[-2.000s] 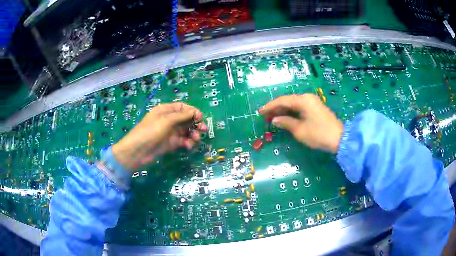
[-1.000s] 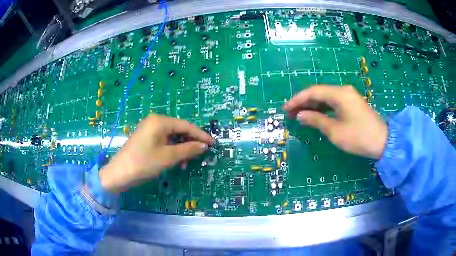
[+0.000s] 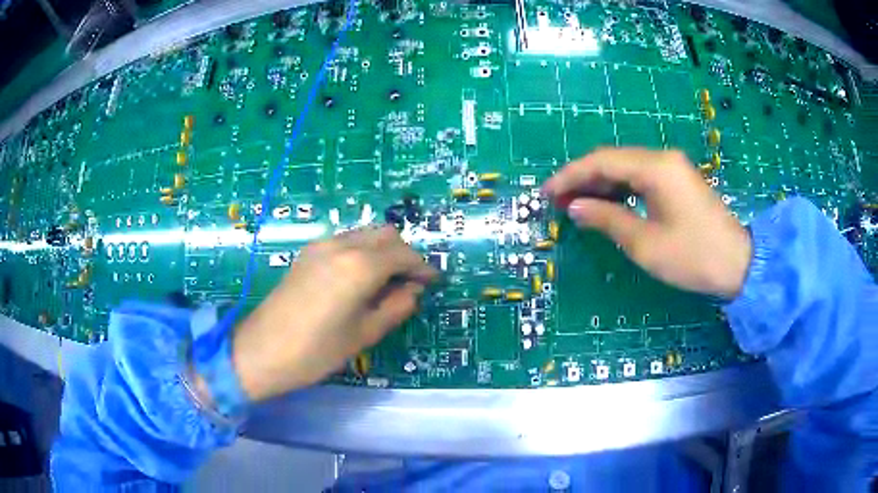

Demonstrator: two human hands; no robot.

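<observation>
A large green circuit board [image 3: 597,116] lies flat across the view. My left hand [image 3: 337,308] is over its near middle part, fingers bent down and blurred; I cannot tell whether they hold anything. My right hand [image 3: 655,217] hovers right of the white-topped capacitors [image 3: 529,205], thumb and forefinger a little apart; nothing shows between them. A dark component [image 3: 402,212] stands on the board just beyond my left fingers. Yellow-orange capacitors [image 3: 504,294] sit in short rows on the board. A blue strap [image 3: 219,376] is around my left wrist.
A bright blue cord [image 3: 289,144] runs from the far edge over the board to my left wrist. A silver metal rail [image 3: 539,419] runs along the near side, and another [image 3: 125,38] curves along the far left. Pale square parts [image 3: 602,372] line the near edge.
The view has tipped nearer, so the far bins have left it. My left hand has moved toward the board's near middle. The two red parts seen near my right hand two seconds ago no longer show.
</observation>
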